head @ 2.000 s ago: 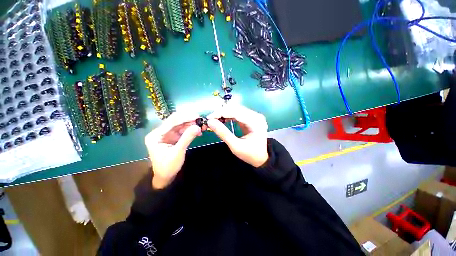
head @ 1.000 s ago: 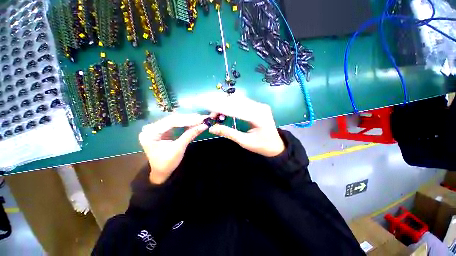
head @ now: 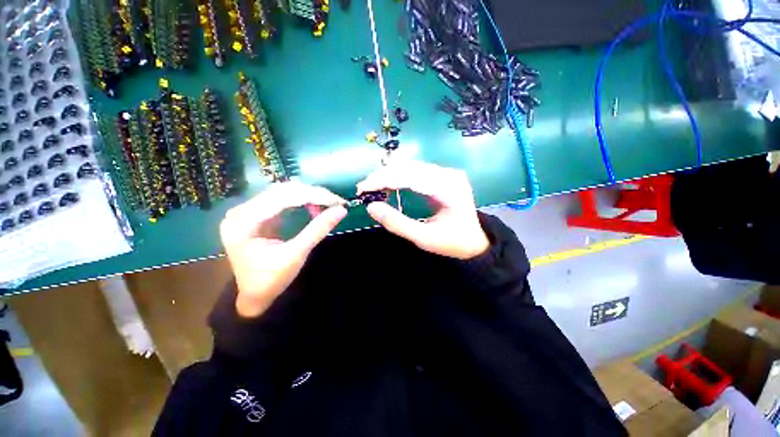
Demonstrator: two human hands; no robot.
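A small dark unit (head: 373,197) is held between both hands near the bench's front edge. My right hand (head: 432,209) grips its dark body between thumb and fingers. My left hand (head: 278,239) pinches a thin, light-greenish piece at the unit's left end; what that piece is cannot be told. The fingertips hide part of the unit. Green circuit board strips (head: 184,154) with yellow bits lie in two rows at the left. Shiny black housings (head: 466,77) lie in a loose pile beyond my right hand. Small round parts (head: 391,135) lie by a thin pale strip (head: 376,64).
A clear blister tray (head: 43,128) with domed black pieces is at the far left. A light-blue coiled cord (head: 522,158) hangs by the housings. Blue cable loops (head: 601,111) and a black pad (head: 556,21) are at the right. A red stool (head: 629,209) and a person's dark sleeve (head: 727,222) are beyond the edge.
My hands have drawn slightly apart at the fingertips, and more of the dark unit and a thin light piece show between them. The bench items have shifted slightly up in the view.
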